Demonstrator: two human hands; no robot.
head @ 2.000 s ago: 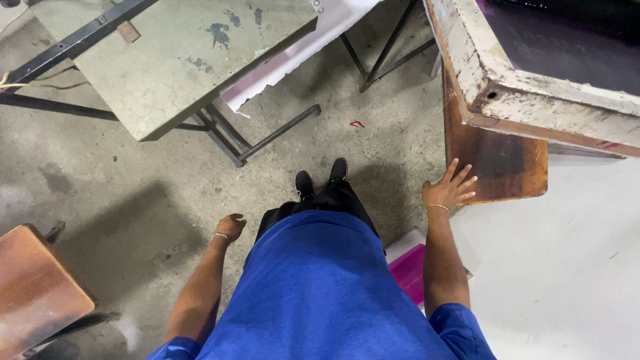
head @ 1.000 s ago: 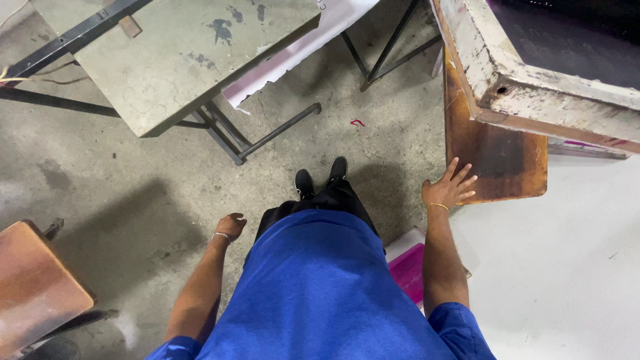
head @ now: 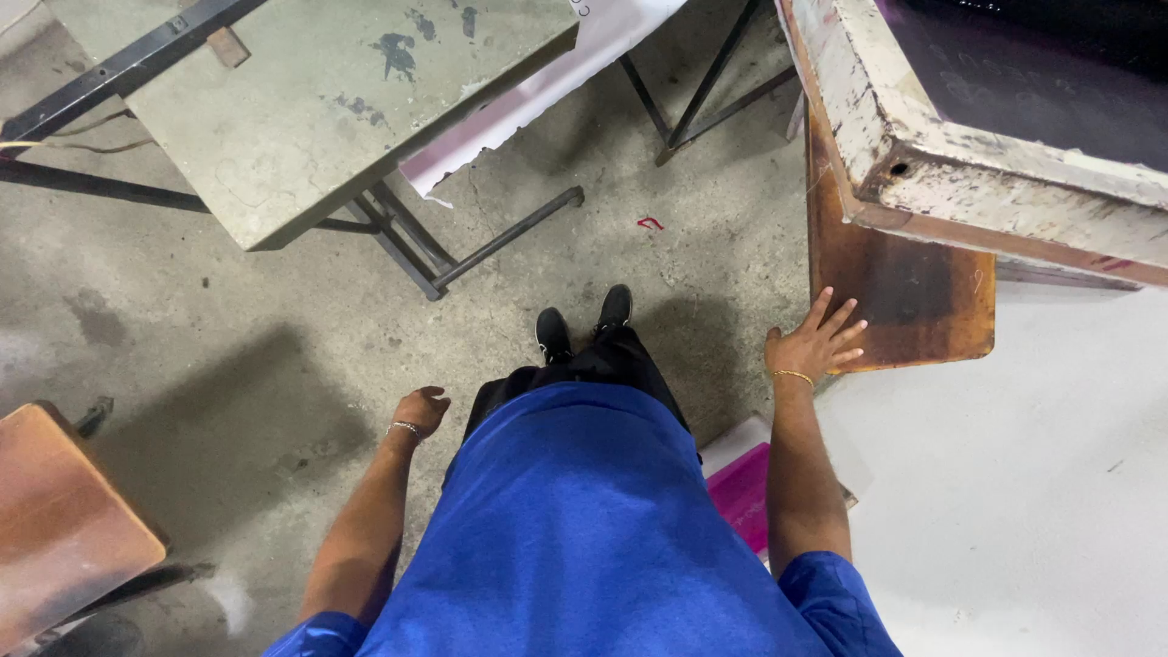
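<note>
My right hand (head: 817,339), a cord bracelet at its wrist, lies with fingers spread on the near left corner of a stained brown board (head: 922,306). Over that board is the corner of a thick, paint-spattered frame (head: 876,137) around a dark, purplish screen (head: 1031,82). At my left side hangs my left hand (head: 422,411), a bracelet on its wrist, its fingers loosely curled and holding nothing that I can see. Between my arms are my blue shirt and black shoes on the concrete floor.
A grey stained tabletop (head: 301,109) on metal legs is at the upper left, a torn white sheet (head: 547,91) beside it. A brown board (head: 68,529) is at lower left. A magenta panel (head: 744,493) lies by my right forearm. A white surface (head: 995,474) spans the lower right.
</note>
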